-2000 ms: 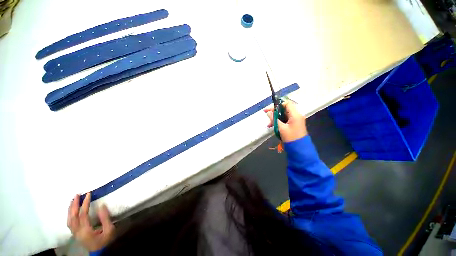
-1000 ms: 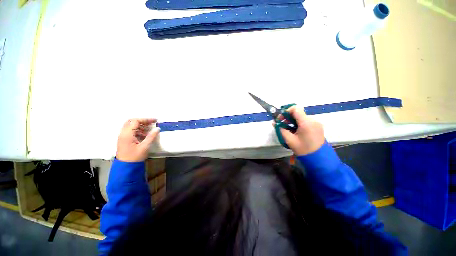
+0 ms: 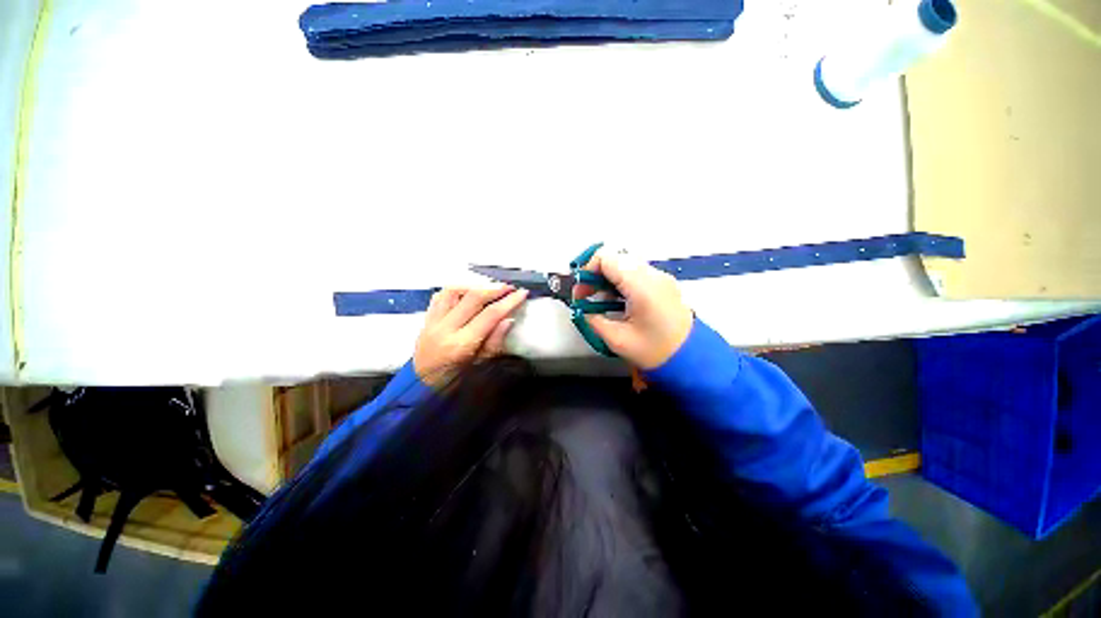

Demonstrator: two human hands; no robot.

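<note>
A narrow navy strap [image 3: 791, 258] with evenly spaced white dots lies along the table's near side, its right end on the brown board. My left hand [image 3: 465, 332] has its fingertips on the strap left of centre; whether they grip it I cannot tell. My right hand [image 3: 646, 312] holds the scissors [image 3: 558, 286] by their dark green handles. The blades point left over the strap and reach above my left fingertips; they look nearly closed. An orange cord hangs below my right hand. Part of the strap is hidden behind the hands and scissors.
Wide navy strap pieces [image 3: 519, 29] are stacked at the far side. A white thread cone [image 3: 887, 54] stands at the far right, beside the brown board [image 3: 1014, 169]. A blue crate [image 3: 990, 423] is below right, and a wooden crate [image 3: 169, 541] with black straps is below left.
My left hand has moved right from the strap's left end to further along it. My right hand and the scissors have moved left, towards my left hand.
</note>
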